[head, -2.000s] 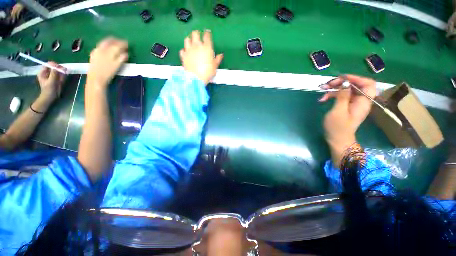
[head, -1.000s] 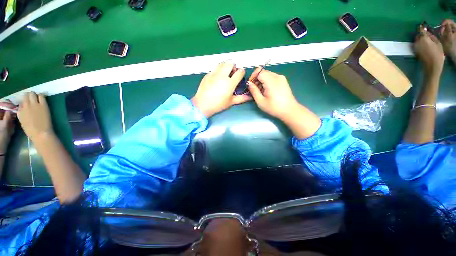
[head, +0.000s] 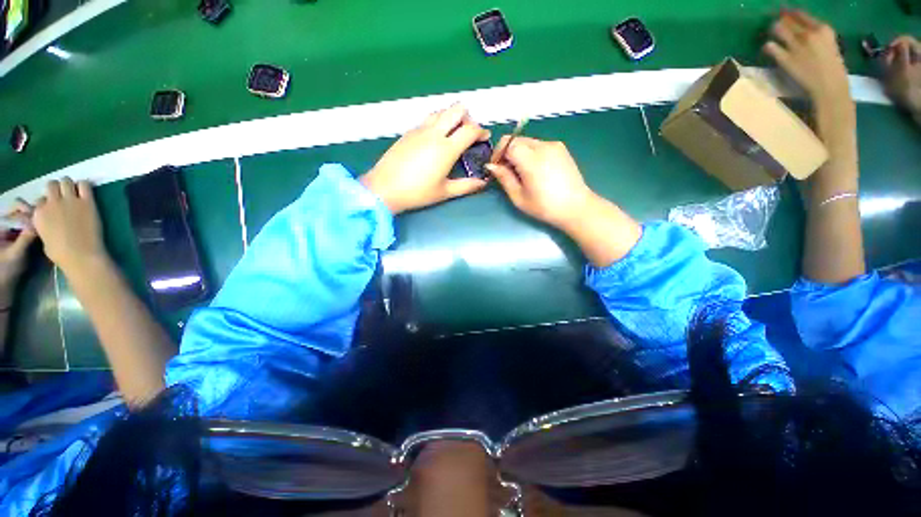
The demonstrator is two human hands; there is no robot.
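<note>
A smartwatch body (head: 476, 159) with a dark face is held just inside the white rail, above the green bench. My left hand (head: 429, 164) grips it from the left between thumb and fingers. My right hand (head: 545, 180) is at its right edge and holds a thin tool (head: 512, 138), whose upper end sticks up past the fingers. The tool's working tip is too small to make out. The fingers partly cover the watch body.
An open cardboard box (head: 735, 126) and a crumpled clear bag (head: 729, 216) lie right. A black flat rectangle (head: 167, 234) lies left. Several watch bodies (head: 493, 32) sit on the green belt (head: 364, 50) beyond the white rail (head: 313, 128). Neighbours' arms (head: 832, 172) are at both sides.
From reaching over the belt, my left hand came back and now holds a watch body. My right hand moved left to meet it. The neighbour's arm at right now reaches over the belt.
</note>
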